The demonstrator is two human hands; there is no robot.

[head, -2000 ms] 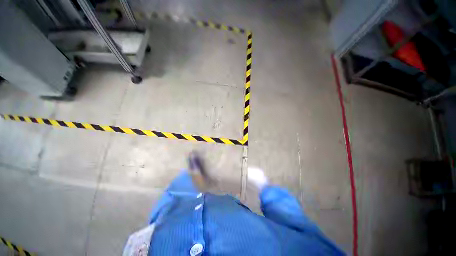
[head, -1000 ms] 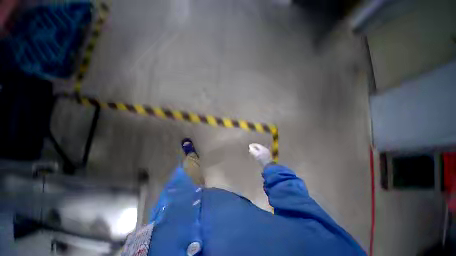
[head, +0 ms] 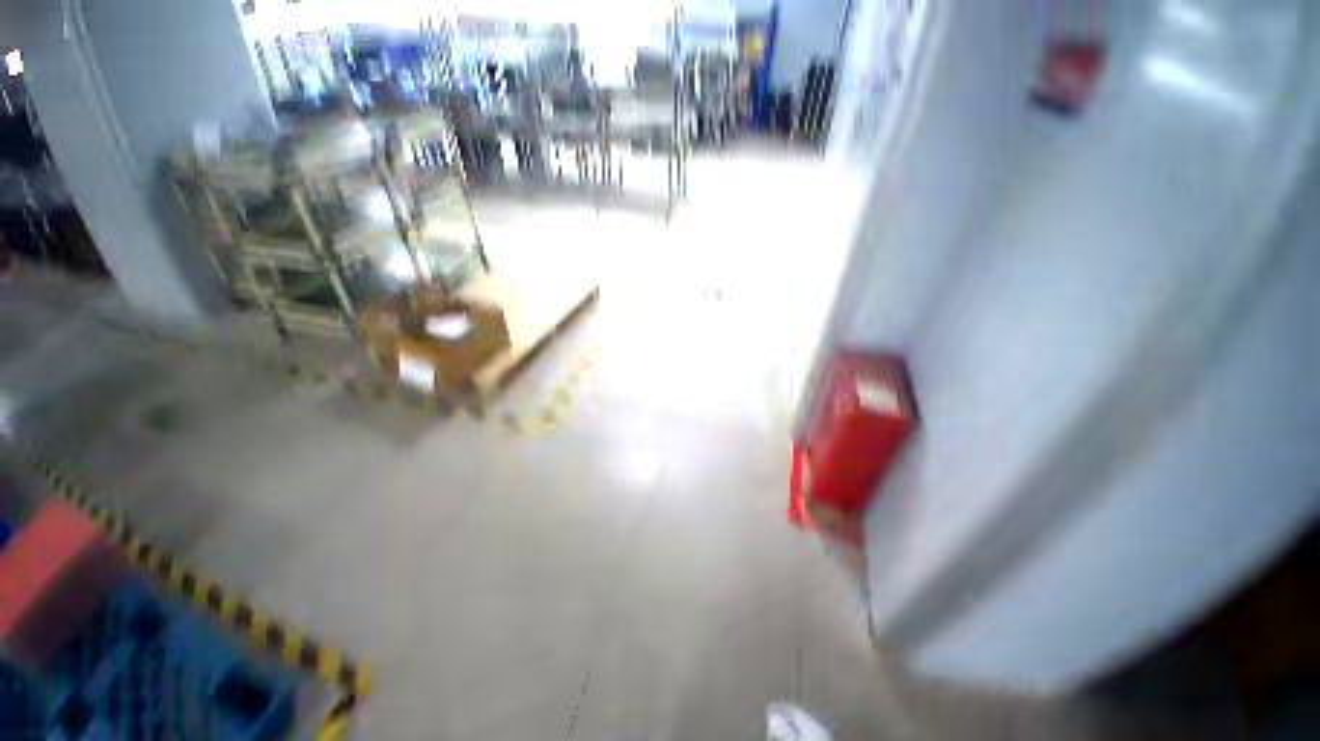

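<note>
My right hand point(head: 796, 722), in a white glove, shows only as a small blurred patch at the bottom edge, cut off by the frame. Whether it holds anything cannot be told. My left hand is not in view. Nearest in front of me is the grey floor point(head: 579, 579). A red box point(head: 863, 442) with a pale label stands low against a white wall or pillar on the right.
A blue pallet point(head: 159, 673) with a pink-red box point(head: 55, 572) lies at lower left inside yellow-black tape point(head: 217, 596). A brown carton point(head: 434, 340) sits on a wooden pallet point(head: 539, 336) beside a shelf rack point(head: 322, 232). A white pillar point(head: 1042, 434) fills the right.
The view has swung up from the floor and my smock to the hall ahead. My right hand has dropped to the bottom edge. The pillar, red box and carton have come into view.
</note>
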